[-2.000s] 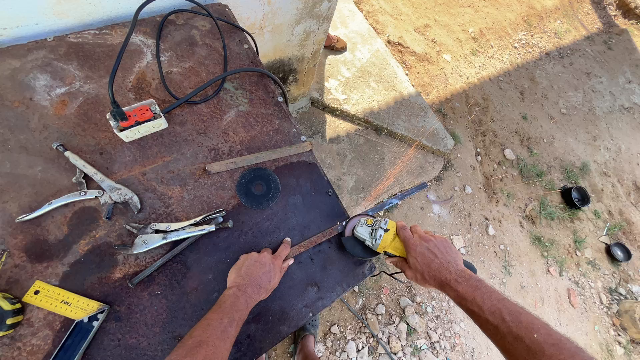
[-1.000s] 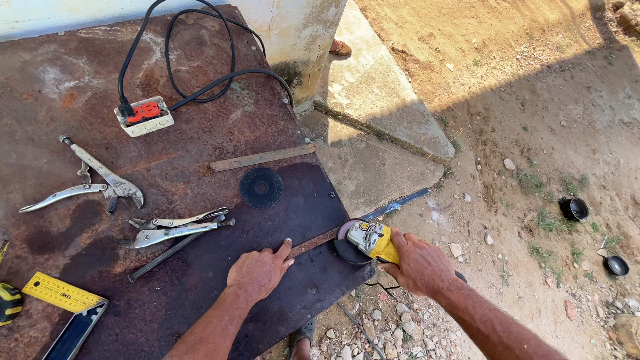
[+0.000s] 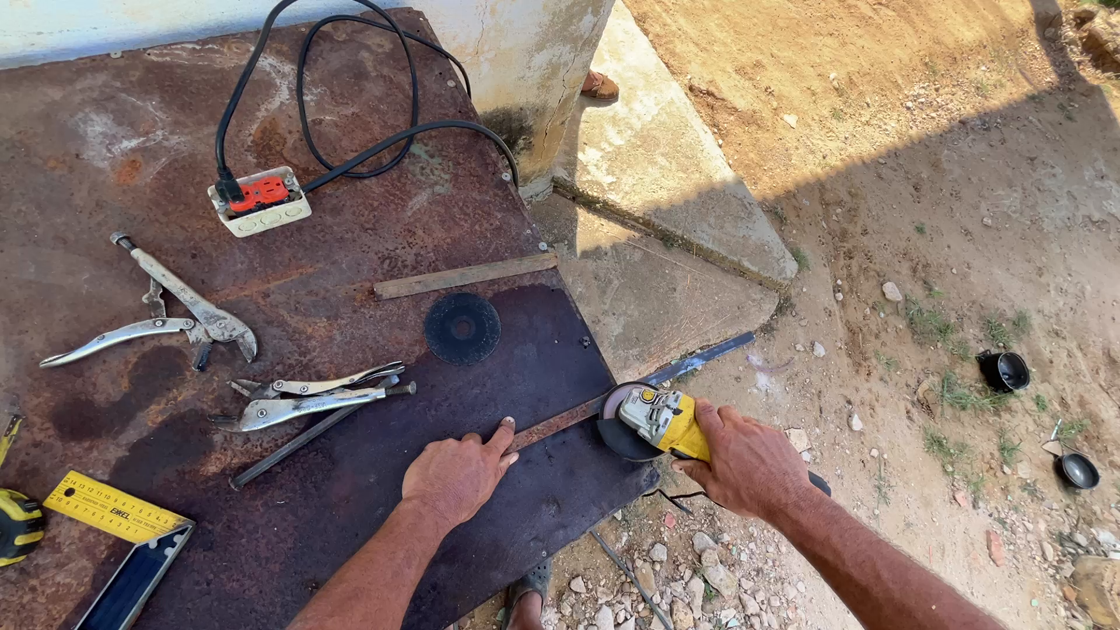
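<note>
My right hand (image 3: 748, 459) is wrapped round the yellow body of an angle grinder (image 3: 661, 420), whose disc lies at the metal bar by the table's edge. The flat metal bar (image 3: 560, 423) runs from my left hand out past the edge; its outer part is bluish. My left hand (image 3: 459, 477) presses on the bar's near end, against the dark sheet. Above it lie a loose dark disc (image 3: 462, 328) and a flat strip (image 3: 464, 276). Two locking pliers, one (image 3: 188, 302) spread wide and one (image 3: 315, 395) beside a metal rod (image 3: 306, 442), lie to the left.
On the rusty metal table (image 3: 350, 227) are an outlet box (image 3: 260, 201) with black cables, a yellow-and-black try square (image 3: 114, 507) and a tape measure (image 3: 17, 527). A person's foot (image 3: 599, 86) shows by the wall. Two black cups or lids (image 3: 1004, 372) lie on the ground.
Orange sparks that flew from the grinder two seconds ago do not show now. Both hands keep nearly the same places on the bar and the grinder.
</note>
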